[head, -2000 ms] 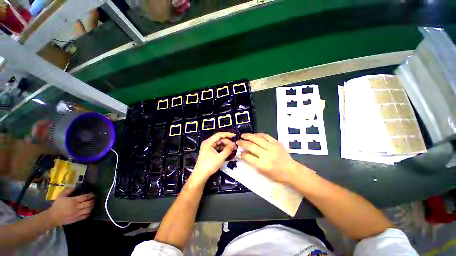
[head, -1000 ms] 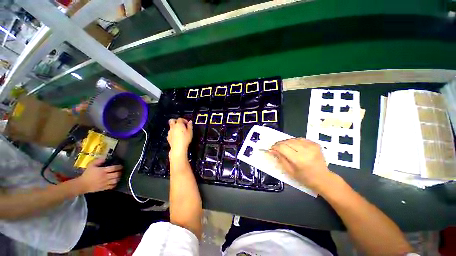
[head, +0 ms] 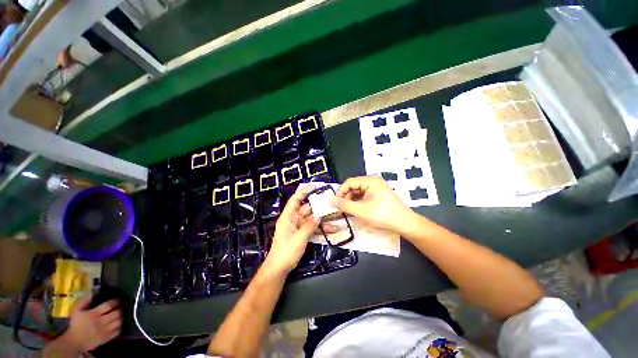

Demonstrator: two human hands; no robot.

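My left hand (head: pixel 292 225) holds a thin black plastic frame (head: pixel 340 233) with an open window, over the front right of the black blister tray (head: pixel 164 241). My right hand (head: pixel 371 201) pinches the edge of a small white squarish adhesive piece (head: pixel 323 204), which lies at the upper part of the frame. A white die-cut adhesive sheet (head: pixel 378 242) lies under both hands, partly hidden by them. Two rows of parts in the tray show yellow outlines (head: pixel 241 147).
A used sheet (head: pixel 371 147) with dark cutouts lies right of the tray. Farther right are a stack of sheets (head: pixel 476 154) and a clear plastic bag (head: pixel 580 105). A purple-rimmed fan (head: pixel 98 222) and another person's hand (head: pixel 94 323) are at left.
My left hand has come back from the tray and now holds a black frame. My right hand has moved to it with a white piece. The view has shifted.
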